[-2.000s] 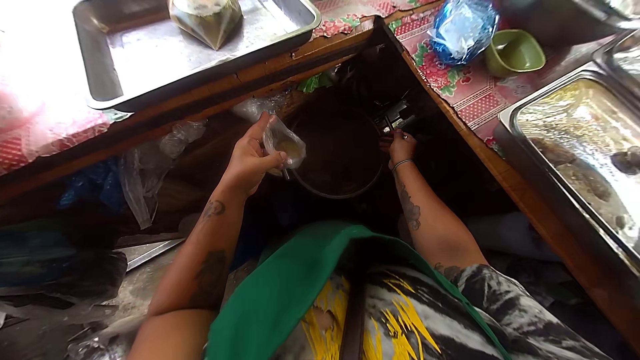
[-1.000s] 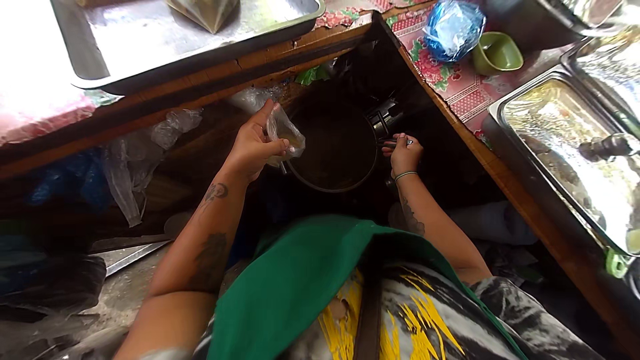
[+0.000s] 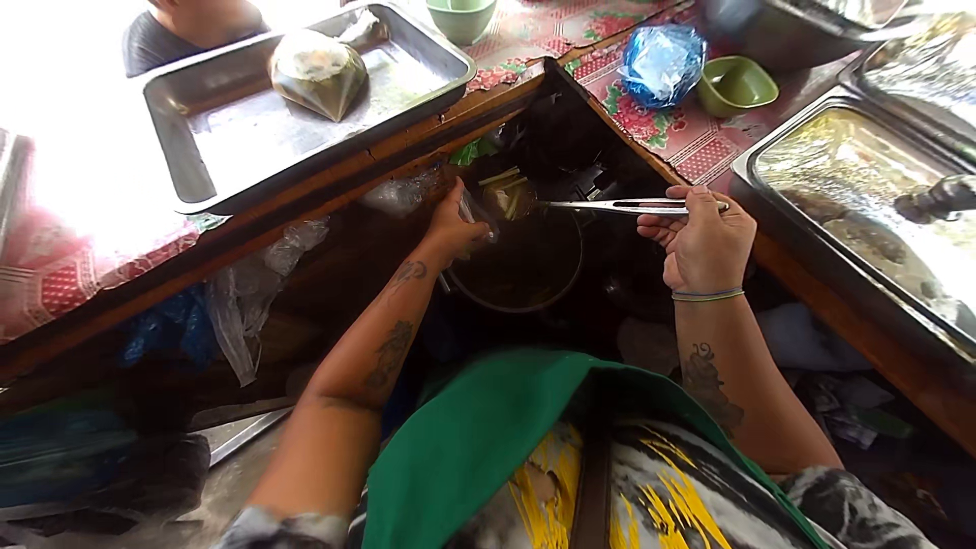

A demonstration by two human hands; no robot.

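My left hand [image 3: 456, 231] grips a clear plastic bag [image 3: 479, 216] over the left side of a large round pot [image 3: 518, 274], whose inside is dark. In my right hand [image 3: 705, 229] is the metal handle of a ladle [image 3: 610, 205], held level to the right of the pot. The ladle's bowl, at the bag's right side, holds food with pale green stalks [image 3: 507, 192]. Whether bowl and bag touch, I cannot tell.
A metal tray [image 3: 252, 164] with a filled plastic bag [image 3: 319, 75] stands at upper left, a person [image 3: 191, 30] behind it. At right are a blue plastic bundle [image 3: 663, 65], a green bowl [image 3: 736, 85] and a covered food tray [image 3: 846, 198]. Wooden table edges [image 3: 366, 156] border the pot area.
My right hand has risen from low beside the pot, and the ladle with food now shows above the pot's far edge. My left hand still holds the plastic bag.
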